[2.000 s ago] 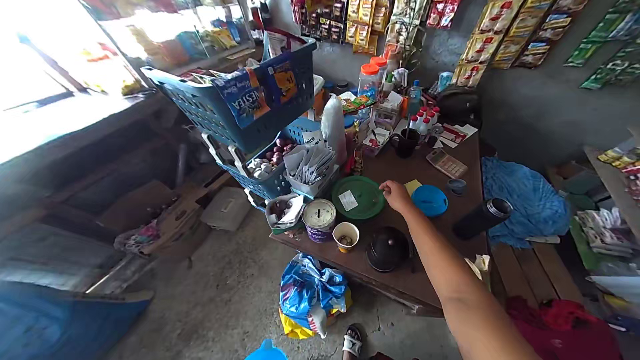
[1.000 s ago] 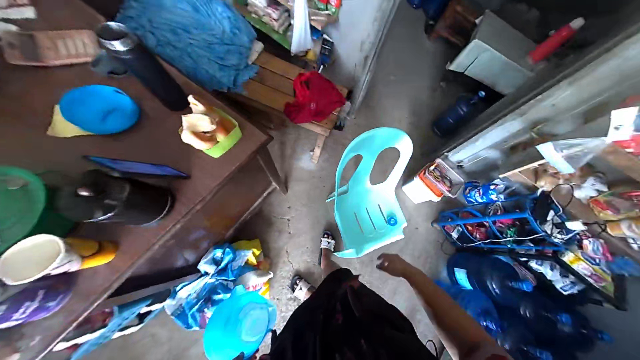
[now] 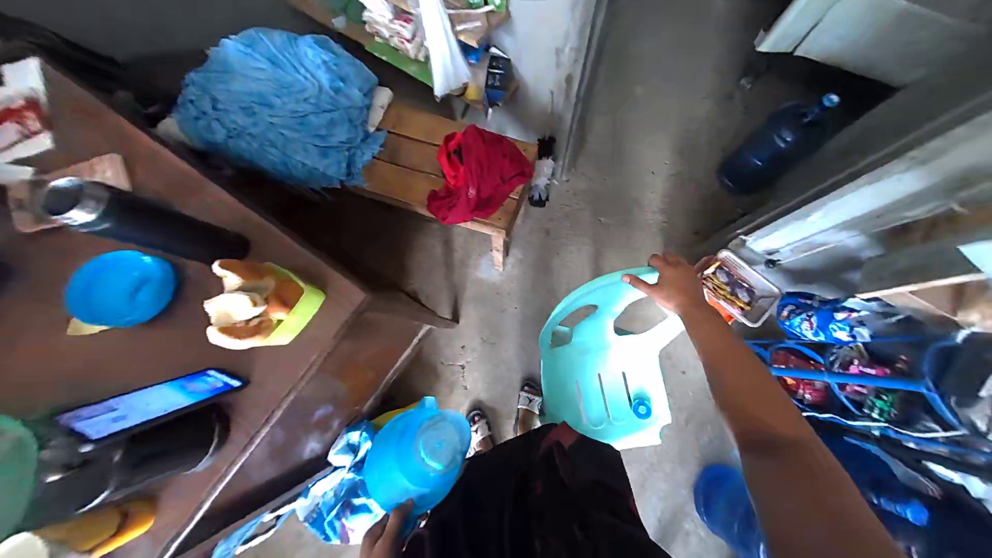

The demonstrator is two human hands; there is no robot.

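My right hand grips the top rail of the backrest of a light turquoise plastic chair. A small blue round cap lies on the chair's slotted seat. Low in the view, my left hand holds a blue plastic pitcher by its edge, close to my dark clothing. Behind the pitcher is a blue and white plastic bag. My sandalled feet show between pitcher and chair.
On the brown table at left are a phone, a black flask, a blue bowl and bread in a green container. A wooden bench bears red cloth. A blue wire rack stands right.
My right hand, apart from the chair one second ago, now grips its backrest. My left hand has come into view on the blue pitcher. The view has swung away from the table since two seconds ago.
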